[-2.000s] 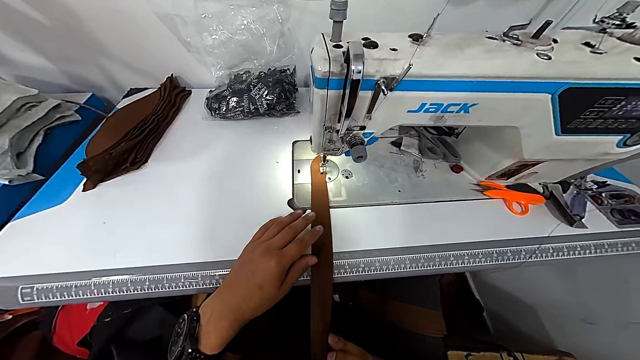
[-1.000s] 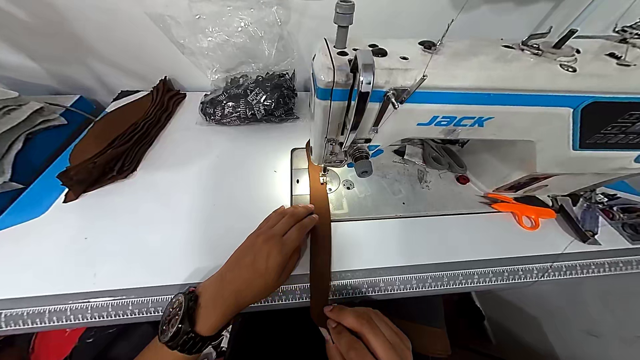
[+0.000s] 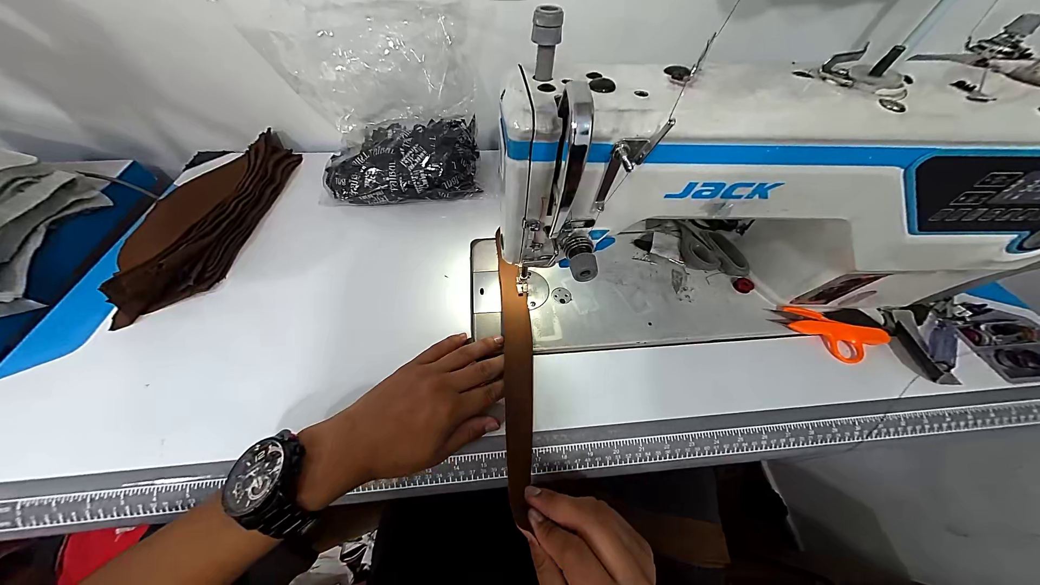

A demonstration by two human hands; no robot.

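A narrow brown fabric strip point(image 3: 518, 382) runs from under the presser foot point(image 3: 522, 286) of a white and blue Jack sewing machine point(image 3: 731, 122) down past the table's front edge. My left hand point(image 3: 422, 406), with a black wristwatch point(image 3: 264, 487) on the wrist, lies flat on the table, its fingertips against the strip's left edge. Below the table edge my right hand point(image 3: 589, 536) pinches the strip's lower part between thumb and fingers. The machine's lamp lights the metal needle plate around the foot. The strip's far end is partly hidden behind the machine head.
Brown fabric pieces point(image 3: 203, 219) are stacked at the left, beside grey cloth point(image 3: 41, 211). A clear plastic bag of black labels point(image 3: 406, 162) stands behind. Orange-handled thread snips point(image 3: 841, 331) and a tray of small items point(image 3: 1007, 345) lie at the right. A ruler tape point(image 3: 731, 445) edges the table.
My right hand has come up along the strip from the bottom of the view and now pinches it just below the table edge. My left hand stays beside the strip.
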